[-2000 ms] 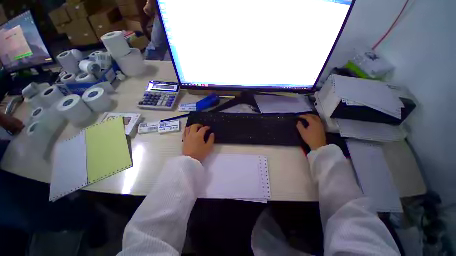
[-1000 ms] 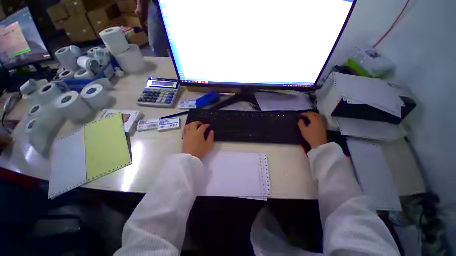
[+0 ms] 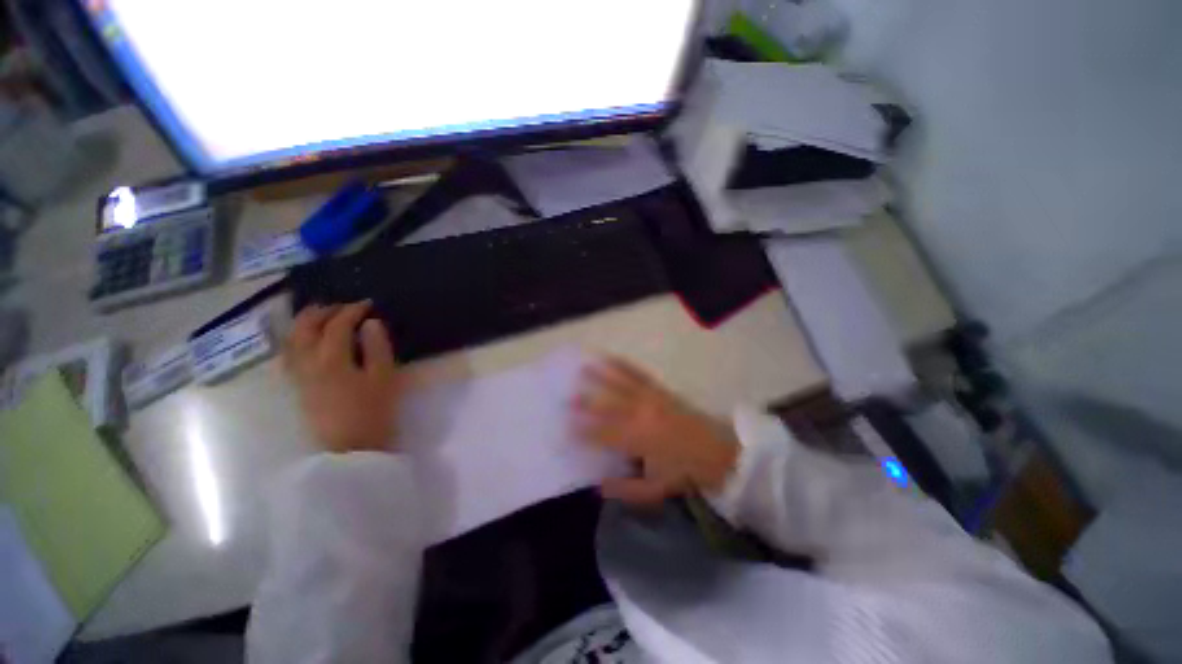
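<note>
The frame is blurred. My left hand rests at the left end of the black keyboard, fingers on or just over its keys. My right hand is at the right side of the white form stack, in front of the keyboard, fingers spread over its edge. The blur hides whether it grips the paper. The red-edged dark mouse pad lies right of the keyboard. The large monitor stands behind with a bright white screen.
The printer with papers on top stands at the right, a white sheet in front of it. A calculator, small white boxes and a blue object are at left. A yellow form sheet lies at far left.
The view has swung right and down and tilted. My right hand has left the mouse area at the keyboard's right end and moved onto the form stack. My left hand stays at the keyboard.
</note>
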